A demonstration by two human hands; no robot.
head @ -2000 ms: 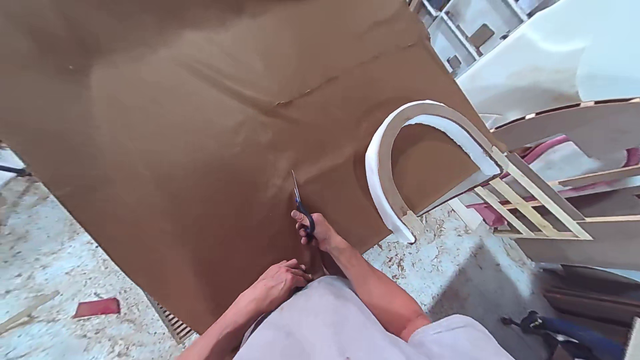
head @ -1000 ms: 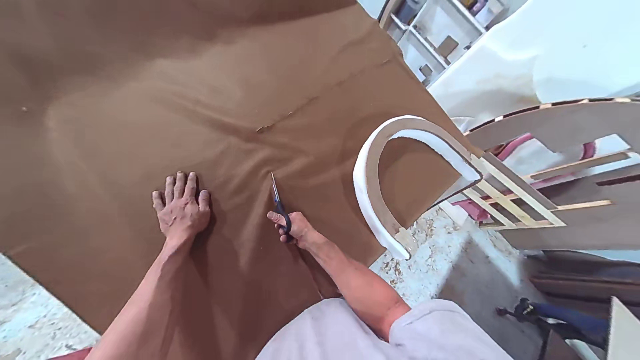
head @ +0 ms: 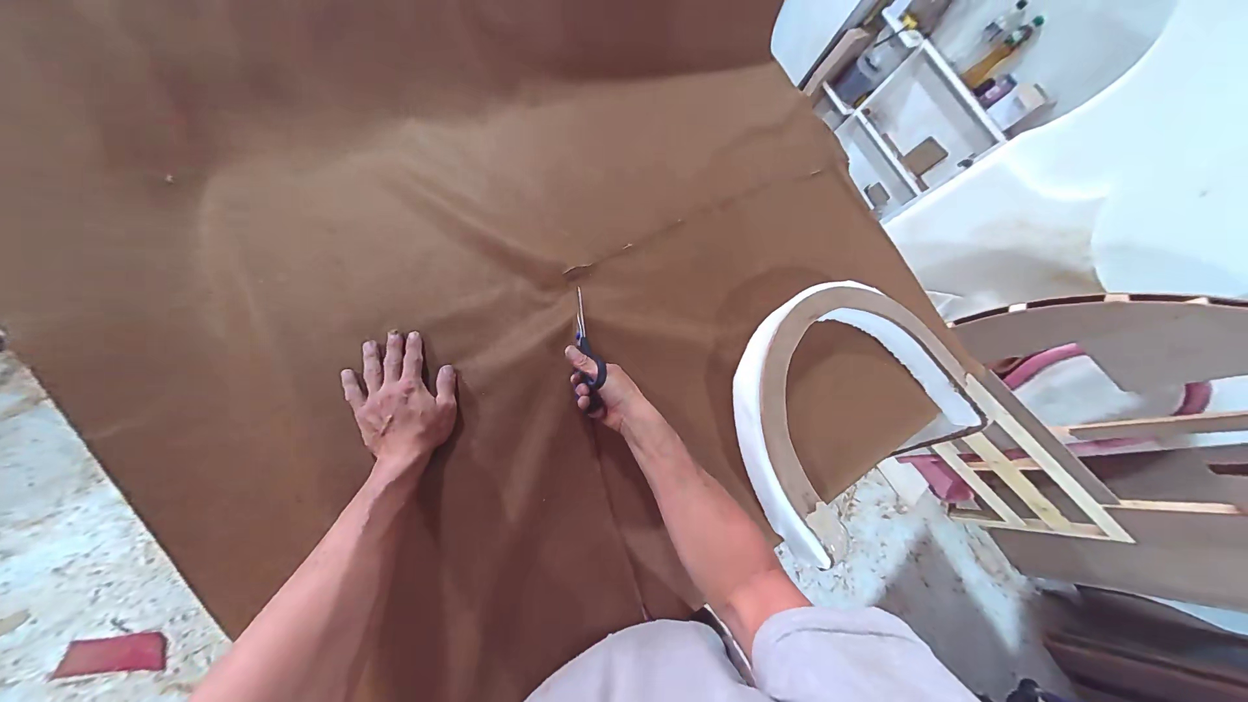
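Note:
My right hand (head: pixel 606 390) is closed around the dark handles of a pair of scissors (head: pixel 583 336), whose blades point away from me over a wide sheet of brown fabric (head: pixel 507 214). A long cut or seam runs in the fabric from below my right hand toward my body. Beyond the scissor tips a short slit or crease continues as a faint line to the upper right. To the left, my left hand (head: pixel 402 405) lies palm down on the fabric, fingers spread, holding nothing.
A curved frame with white padding (head: pixel 765 419) rests at the fabric's right edge. Right of it stand a slatted wooden frame (head: pixel 1033 478) and a large curved panel (head: pixel 1150 361). White shelves (head: pixel 931 97) hold bottles at the upper right. A red scrap (head: pixel 112 655) lies on the floor at lower left.
Two seconds ago my left hand was near my body beside the right; it now lies flat farther out on the left. The scissors stay in my right hand, farther forward on the fabric.

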